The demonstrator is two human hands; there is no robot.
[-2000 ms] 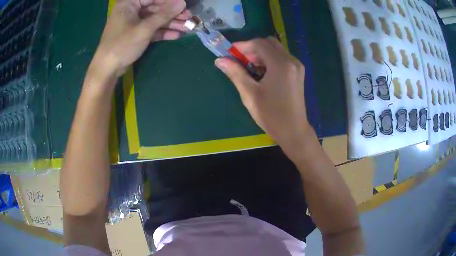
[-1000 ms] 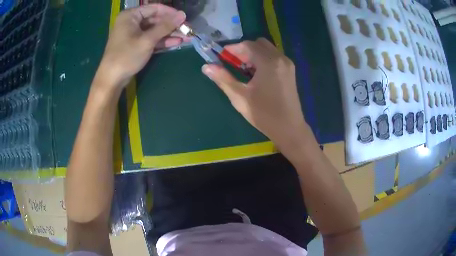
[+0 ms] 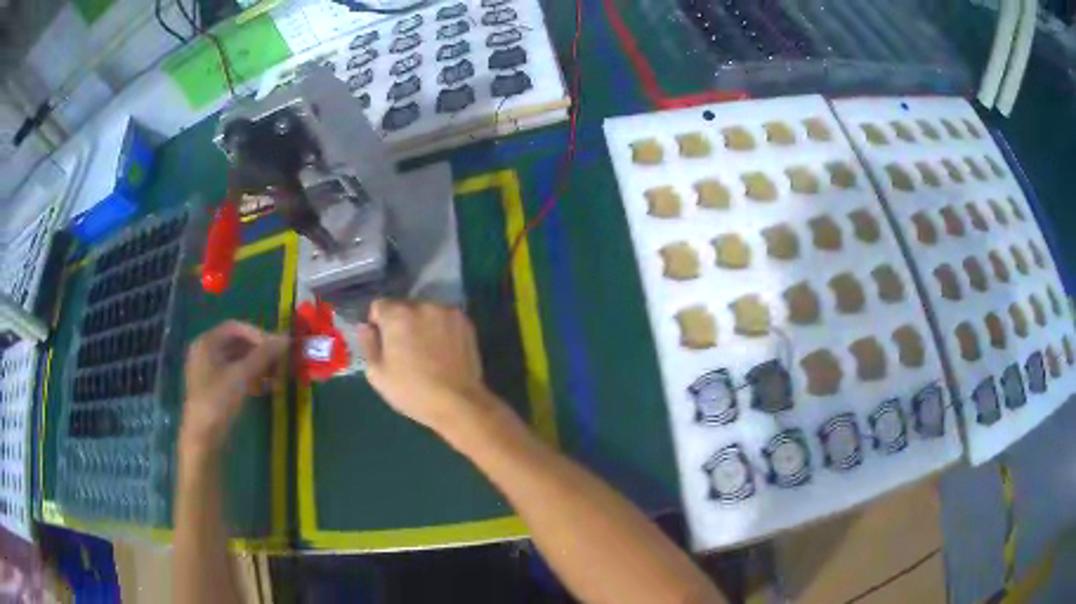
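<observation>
The grey metal hand press [image 3: 342, 242] stands on its flat plate ahead of me, with its red handle [image 3: 218, 248] to the left. A red tag with a white square [image 3: 319, 346] lies on the front of the press base. My left hand [image 3: 230, 380] is blurred left of the tag, fingertips together; whether it holds something cannot be told. My right hand [image 3: 422, 358] is over the front of the base, right of the tag, fingers curled and its grip hidden. The nippers cannot be made out.
Foam trays [image 3: 755, 283] at right hold grey units in their near rows and show tan pockets behind. Another filled foam tray [image 3: 549, 100] is at the back. A blister tray of black parts [image 3: 124, 330] is at left. A red cable [image 3: 575, 142] crosses the mat.
The view has shifted up and ahead, bringing the press into sight. The red-handled nippers and the small piece between the hands no longer show. My hands are now beside the red tag.
</observation>
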